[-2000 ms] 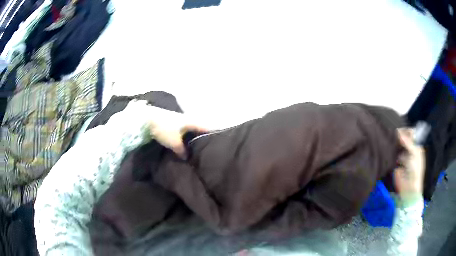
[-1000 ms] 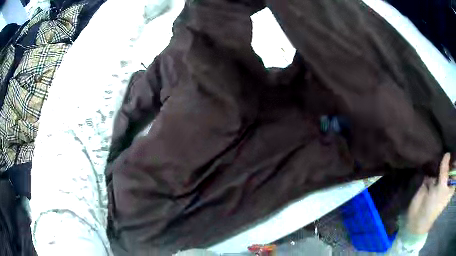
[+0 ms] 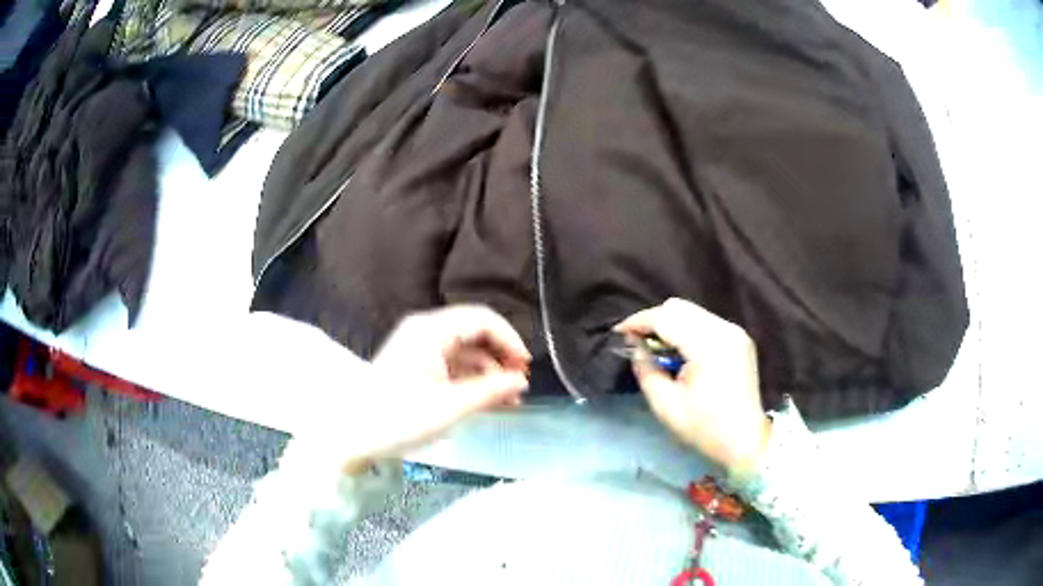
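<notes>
The dark brown jacket point(image 3: 789, 195) lies spread on the white table with its outside up. Its front zipper point(image 3: 538, 195) runs down the middle to the hem, and shorter lines of pale teeth show at the left. My right hand point(image 3: 703, 372) holds the small thread snips point(image 3: 658, 355), with blue and yellow touches, over the hem just right of the zipper's lower end. My left hand point(image 3: 452, 378) is at the hem just left of the zipper, blurred, with thumb and fingertips close together; whether it pinches anything I cannot tell.
A beige plaid garment point(image 3: 280, 63) and dark garments point(image 3: 80, 183) lie at the left. The white table's point(image 3: 217, 378) curved front edge runs past my forearms. A red-orange lanyard piece point(image 3: 715, 499) hangs at my front. A blue crate point(image 3: 904, 524) shows partly at the lower right. Red objects point(image 3: 52, 383) are lower left.
The jacket was bunched, then swung about; now it lies spread with the front zipper facing up. Both my hands have come to its hem, and the view has shifted.
</notes>
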